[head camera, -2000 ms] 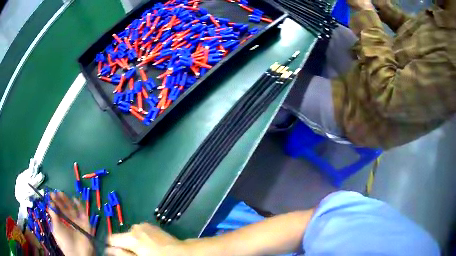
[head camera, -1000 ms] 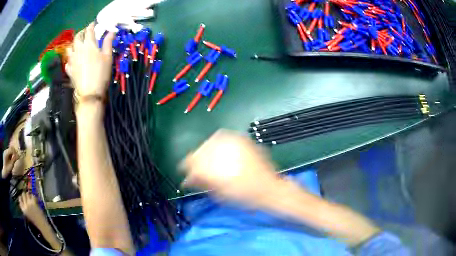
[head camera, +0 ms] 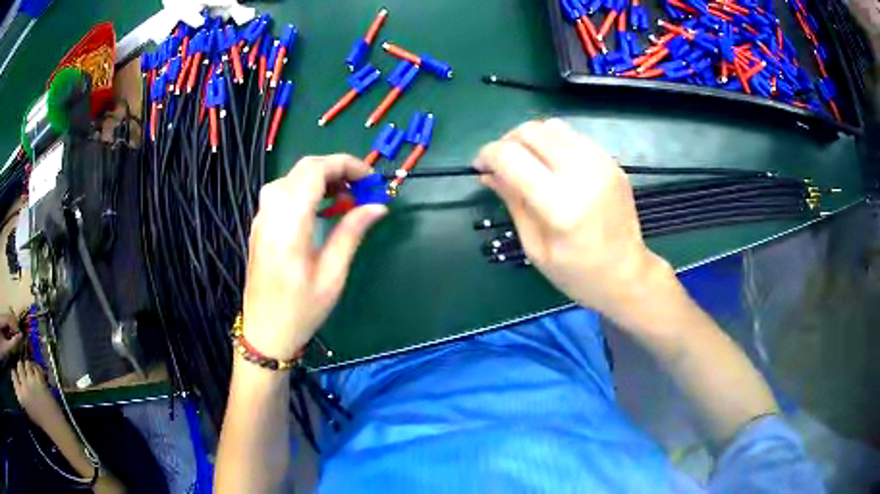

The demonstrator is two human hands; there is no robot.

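Observation:
My left hand [head camera: 307, 241] holds a blue-and-red connector [head camera: 369, 190] between thumb and fingers, its blue part facing right. My right hand [head camera: 564, 198] pinches a black cable [head camera: 439, 174]; the cable's near end points left at the connector, close to its blue part. Whether the two touch is hard to tell. The cable's other part runs right, above the bundle of black cables [head camera: 675, 207], which has brass tips at its right end. Several loose blue-red connectors [head camera: 393, 94] lie just beyond my hands.
Finished leads [head camera: 207, 183] lie in a thick pile at left, tails over the bench edge. A black tray [head camera: 675, 85] of blue-red pieces is at upper right. A dark machine [head camera: 92, 251] stands far left, another person's hand [head camera: 34, 386] near it. White glove [head camera: 207, 10] at top.
My left hand has come from the finished pile to mid-bench and has taken hold of a connector. My right hand has moved right and forward and now holds a cable.

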